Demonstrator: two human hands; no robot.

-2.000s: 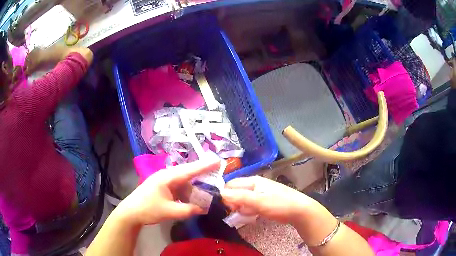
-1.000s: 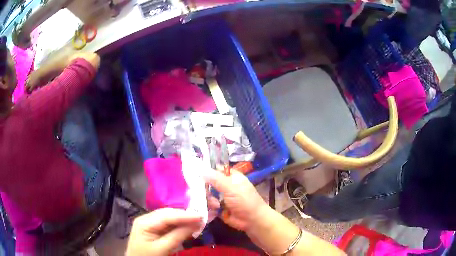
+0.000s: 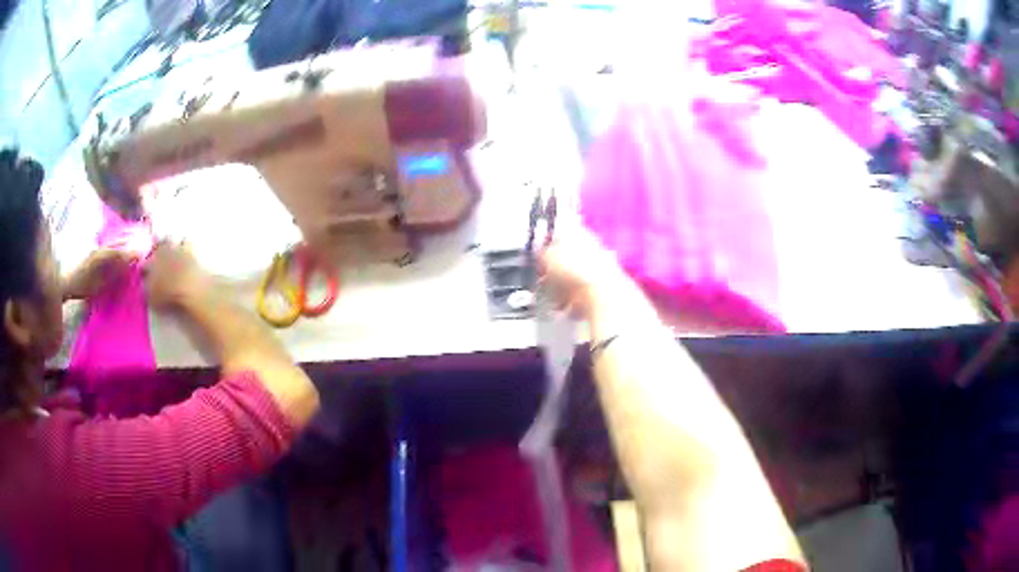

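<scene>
My right hand (image 3: 572,277) reaches forward over the white table edge, blurred. A long white care label strip (image 3: 545,430) hangs from beneath it, down past the table edge. A small dark two-pronged tool, perhaps thread snips (image 3: 542,218), points up at my fingertips; I cannot tell if I grip it or it lies on the table. A small dark-and-silver item (image 3: 512,285) lies just left of the hand. My left hand is not in view.
Bright pink cloth (image 3: 682,201) lies on the table right of my hand. Yellow and red-handled scissors (image 3: 298,287) lie left, before a sewing machine (image 3: 335,168). A person (image 3: 145,469) works pink cloth there. Below is a blue crate (image 3: 400,503).
The view has swung up from the crate to the table. My right hand has moved forward to the table with the strip trailing. My left hand and the small pink piece have left view.
</scene>
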